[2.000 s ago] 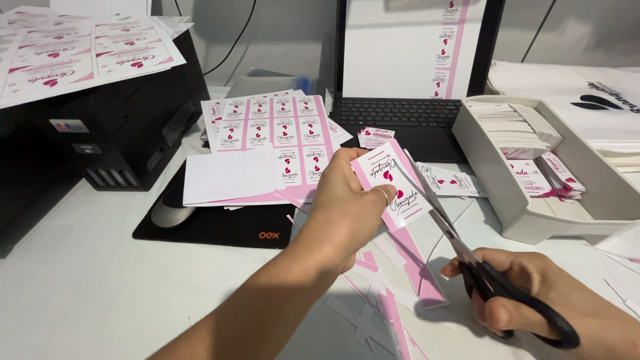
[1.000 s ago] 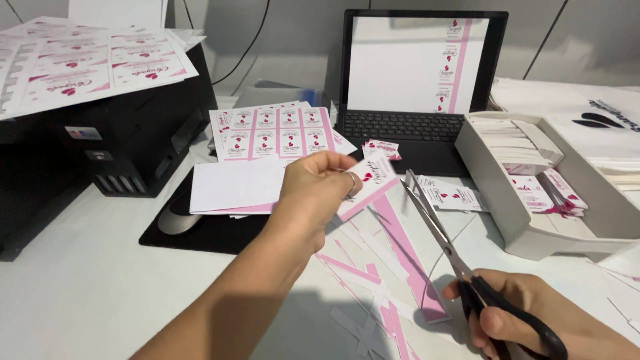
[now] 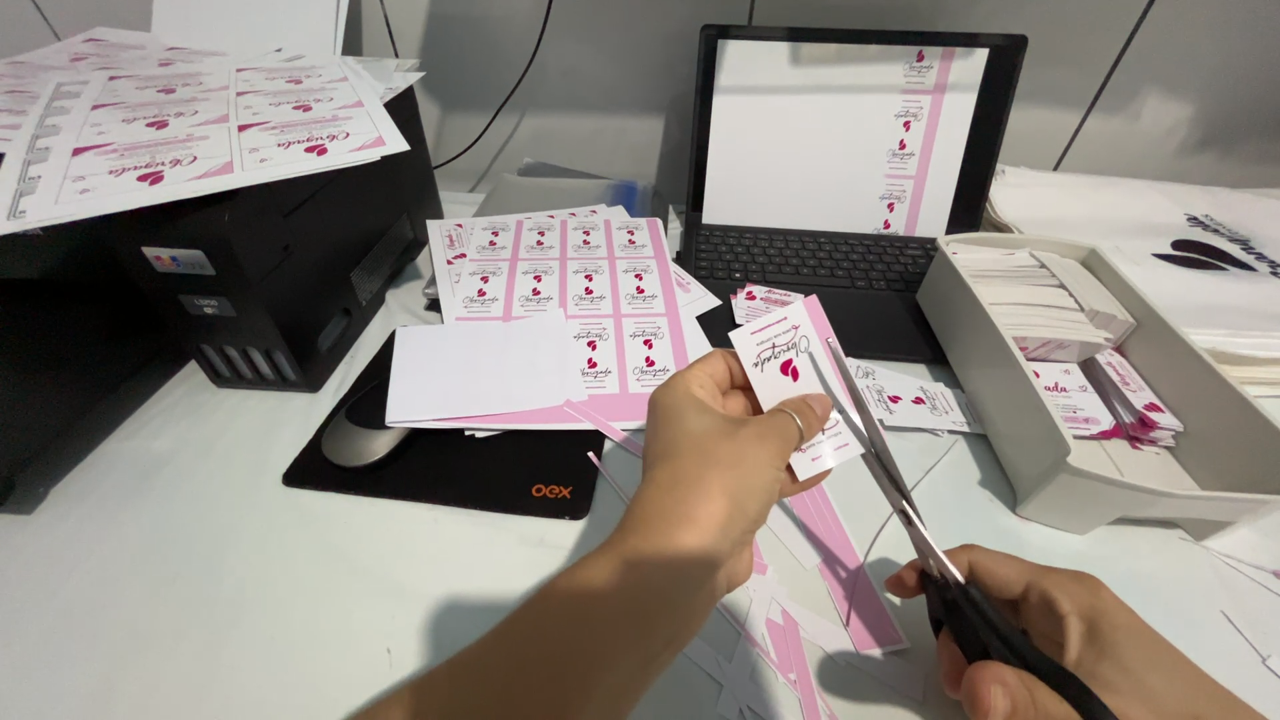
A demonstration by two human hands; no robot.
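A small printed card (image 3: 775, 350), white with a pink band along its upper right edge, is held in my left hand (image 3: 720, 450), the thumb lying over its face. My right hand (image 3: 1030, 620) has its fingers in the black handles of a pair of scissors (image 3: 905, 510). The scissor blades are slightly apart and point up and away, right beside the card's right edge. Whether they touch the card I cannot tell. Below the hands, pink and white paper offcuts (image 3: 860, 590) lie on the white table.
Printed sheets (image 3: 560, 280) and a blank white sheet (image 3: 480, 375) overlap a black mouse pad (image 3: 440, 490) with a mouse (image 3: 360, 435). A laptop (image 3: 820, 270) stands behind. At right is a tray of cards (image 3: 1040, 470); loose cards (image 3: 915, 400) lie beside it. A printer (image 3: 290, 260) stands left.
The card in my left hand has turned from its slanted position a second ago and now stands more upright, its printed face showing. The scissor blades have come closer together.
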